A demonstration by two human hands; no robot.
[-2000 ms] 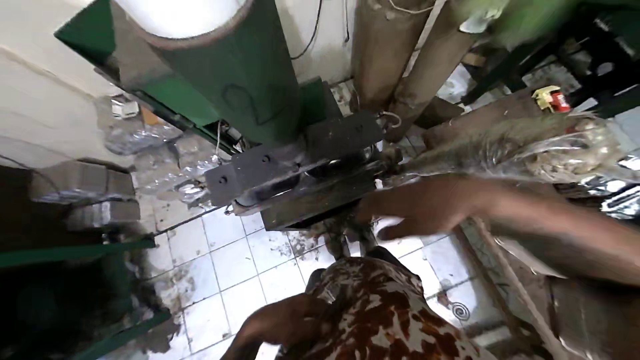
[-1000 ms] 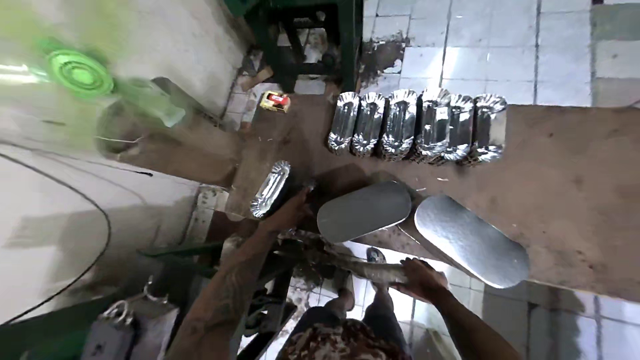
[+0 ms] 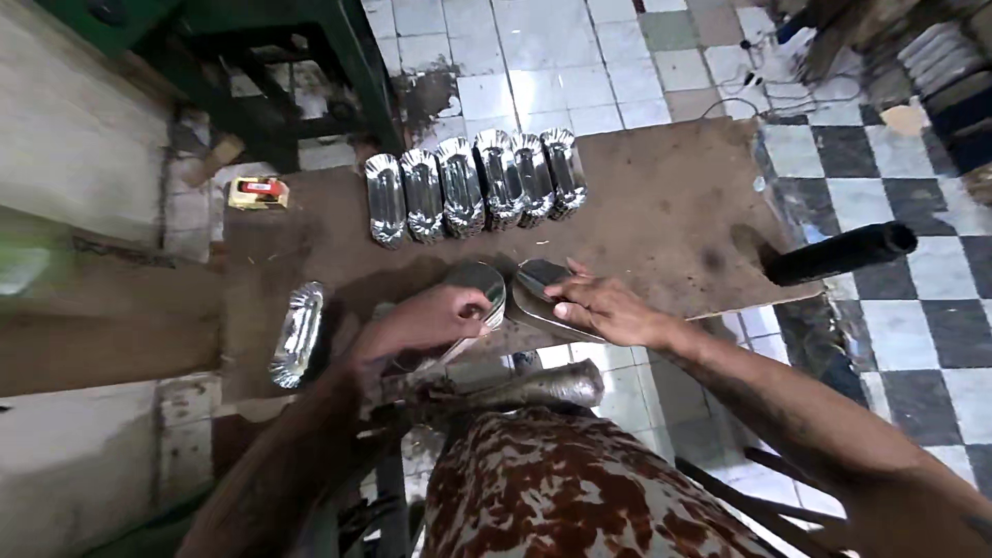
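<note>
My left hand rests on a stack of oval foil sheets, its thumb and fingers curled at the stack's right edge; whether it grips any sheet I cannot tell. Just to the right, my right hand has thumb and fingers at a dark flat piece above a second oval stack, and it seems to hold that piece. Several stacks of fluted foil trays stand side by side behind the hands. Another foil tray stack stands to the left of my left hand.
The brown table bears a small yellow and red box at its far left. A black tube rises at the right end. Behind stands a green metal frame. A plastic-wrapped bar lies between table and my apron.
The view has swung from the machine to the table. Since a second ago my left hand has moved right onto the left oval stack, and my right hand has left the wrapped bar for the right stack.
</note>
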